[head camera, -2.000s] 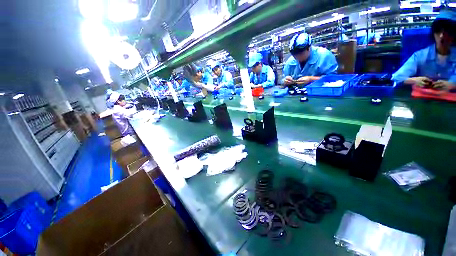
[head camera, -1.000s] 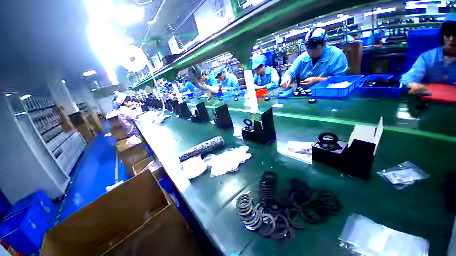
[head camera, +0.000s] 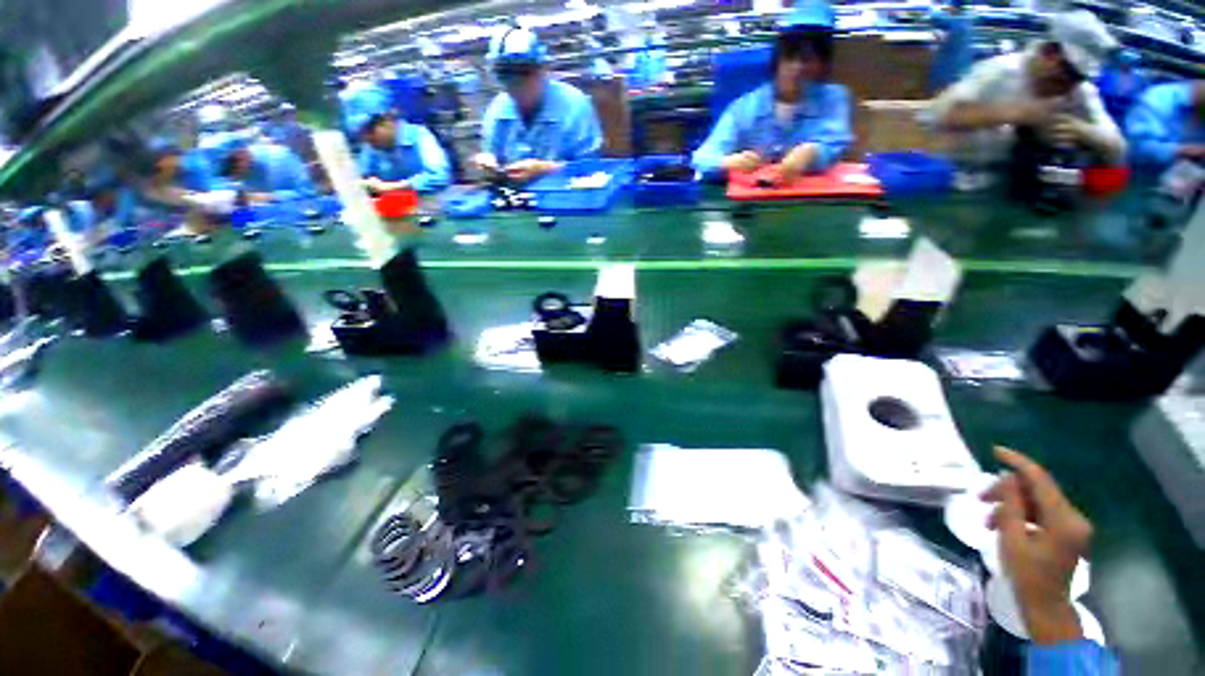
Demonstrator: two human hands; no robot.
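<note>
My right hand (head camera: 1041, 528), bare with a blue cuff, is at the lower right. Its bent fingers are over or at the edge of the white round pieces (head camera: 1008, 605); blur hides whether it grips one. My left hand is out of the picture. Left of my hand lies a loose pile of filled clear bags (head camera: 859, 594). A flat stack of empty bags (head camera: 714, 486) lies left of the pile. The white stack with a round hole (head camera: 888, 420) is behind the pile. A loose heap of black rings (head camera: 522, 489) lies further left.
Open black boxes (head camera: 601, 330) with round products stand in a row behind. Grey wrap roll (head camera: 198, 429) and crumpled clear plastic (head camera: 311, 442) lie at left. Brown carton (head camera: 66, 621) is at lower left. People in blue sit opposite, one at a red mat (head camera: 806, 184). White blocks (head camera: 1179, 442) are at right.
The view has swung right, so the rings and boxes sit further left. The filled bags, white stack, round pieces and my right hand have come into view.
</note>
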